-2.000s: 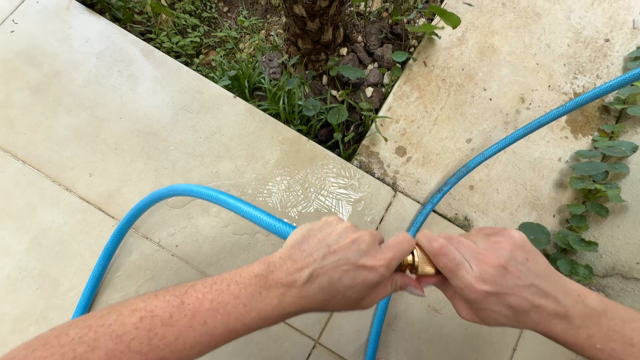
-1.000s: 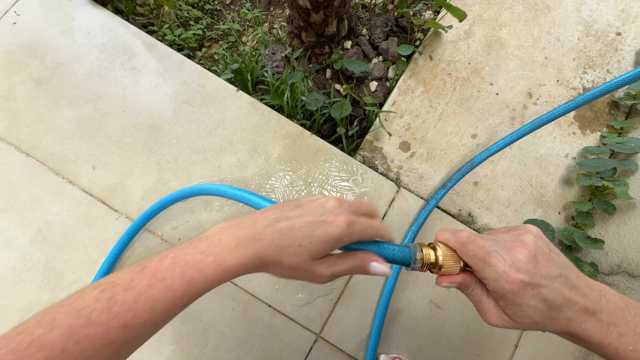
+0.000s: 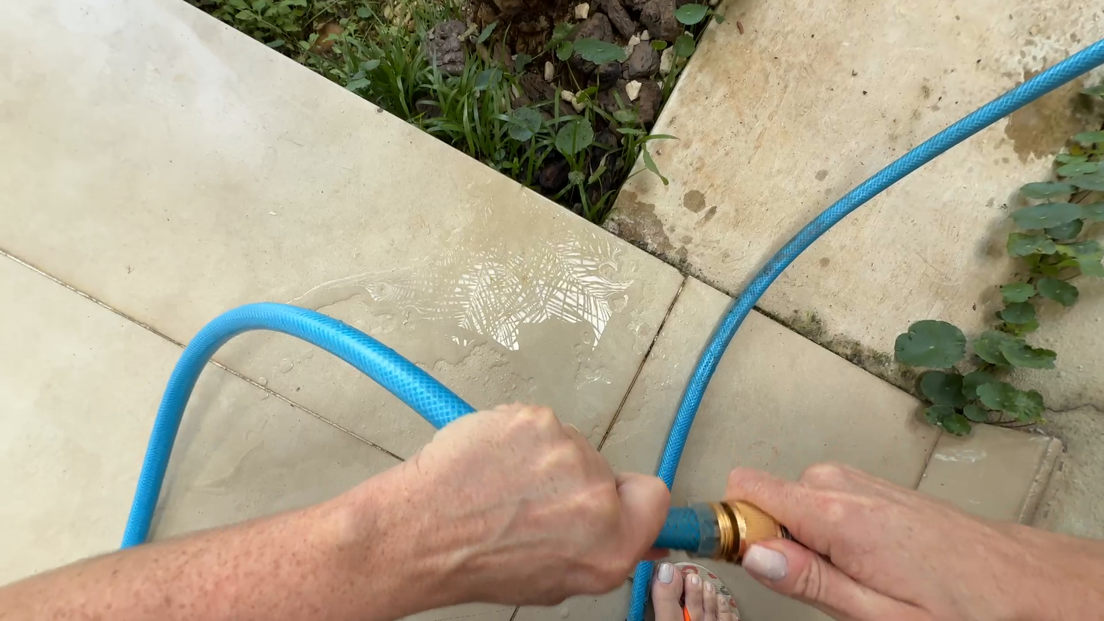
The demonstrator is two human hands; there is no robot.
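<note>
A blue braided garden hose [image 3: 310, 324] loops up from the lower left and runs into my left hand [image 3: 535, 509], whose fingers are wrapped around it just before its end. On that end sits a brass hose connector [image 3: 743, 528] over a clear, greyish sleeve. My right hand [image 3: 862, 539] grips the connector from the right, with the thumb on its lower side and the fingers behind it. What lies inside the right hand is hidden. Another length of blue hose [image 3: 776, 259] curves from the upper right down behind the held end.
A water puddle [image 3: 535, 302] reflects light on the beige paving tiles [image 3: 216, 172]. Beyond lies a planted bed [image 3: 517, 103] with grass and stones. A creeping plant [image 3: 1026, 345] grows at the right. Toes of a foot [image 3: 681, 591] show at the bottom edge.
My left hand, loose with extended fingers on the hose one second ago, is now closed around it. The connector, mostly covered by my hands two seconds ago, now shows between them.
</note>
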